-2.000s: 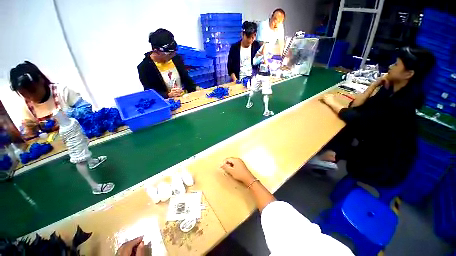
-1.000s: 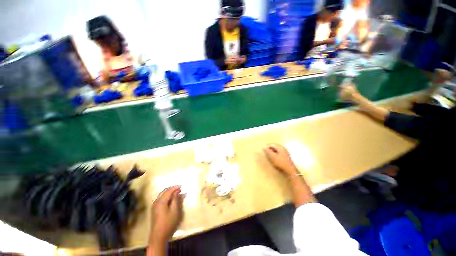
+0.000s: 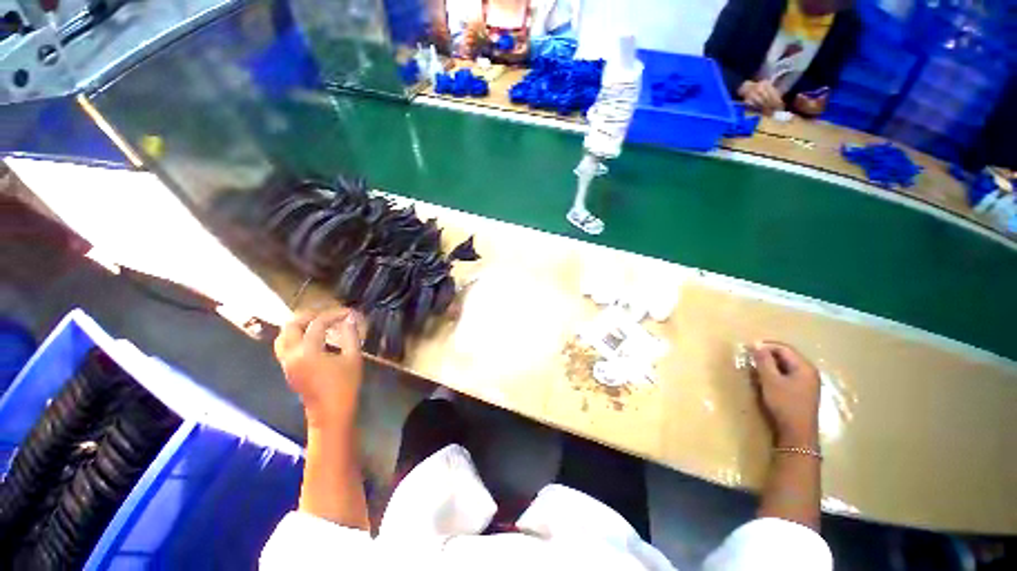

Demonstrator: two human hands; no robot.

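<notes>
A heap of glossy black moulded parts [image 3: 385,262] lies on the left of the tan bench [image 3: 535,390]. My left hand [image 3: 323,355] is at the heap's near side by the bench edge, fingers curled; whether it holds anything is unclear. My right hand [image 3: 790,390] rests on the bench at the right, fingers curled; its grip is hidden. Between them are small white bottles [image 3: 649,299], a patterned whitish packet [image 3: 616,337], a white ring [image 3: 606,371] and scattered tan bits [image 3: 582,363].
A pale figurine lower body [image 3: 608,128] stands on the green belt [image 3: 491,167]. A blue crate [image 3: 178,446] of black parts is at lower left. A machine housing [image 3: 212,100] is at upper left. Opposite are a blue bin [image 3: 680,128], blue clumps [image 3: 558,84] and seated workers.
The view has swung left, bringing the crate of black parts into view. My left hand has moved left to the near side of the black heap. My right hand stays on the bench.
</notes>
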